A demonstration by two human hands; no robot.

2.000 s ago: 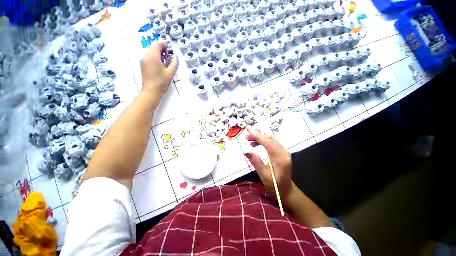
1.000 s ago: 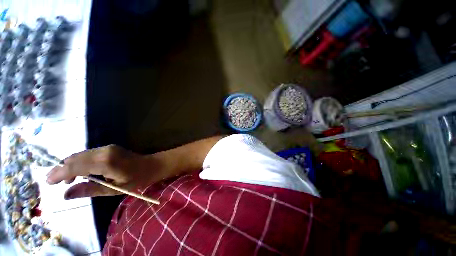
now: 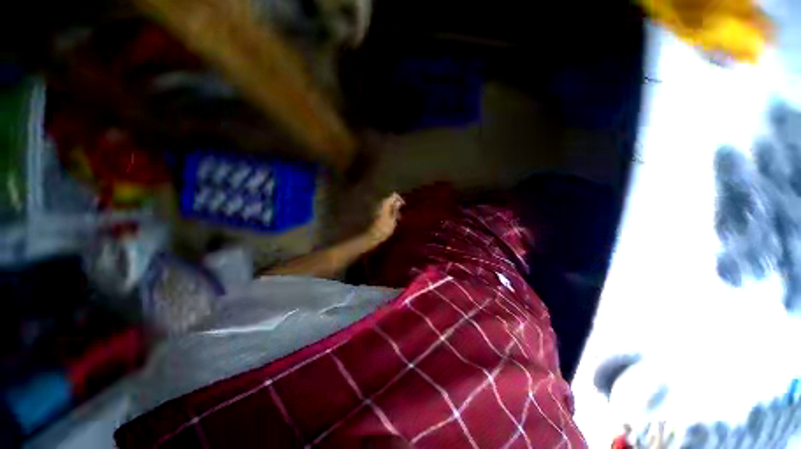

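The view is dark and blurred. One hand, which looks like my left hand (image 3: 386, 217), is small near the middle, over dark red cloth beyond my red checked apron (image 3: 439, 359). Its fingers look bent together; whether they hold anything cannot be told. Its forearm comes in from the left. My right hand is not in view, nor is the thin stick. The white tabletop (image 3: 615, 263) is on the right, with blurred grey ornament bodies (image 3: 746, 210) on it.
A blue tray (image 3: 248, 193) with pale pieces in rows is at left. A blurred basin of pale pieces (image 3: 180, 294) stands lower left, near a red and blue object (image 3: 83, 377). Another blue container (image 3: 448, 95) is at top centre. Orange-yellow cloth (image 3: 720, 24) lies top right.
The view has swung away from the work area; the table now shows on the right instead of the left. The right hand with the stick has left the view.
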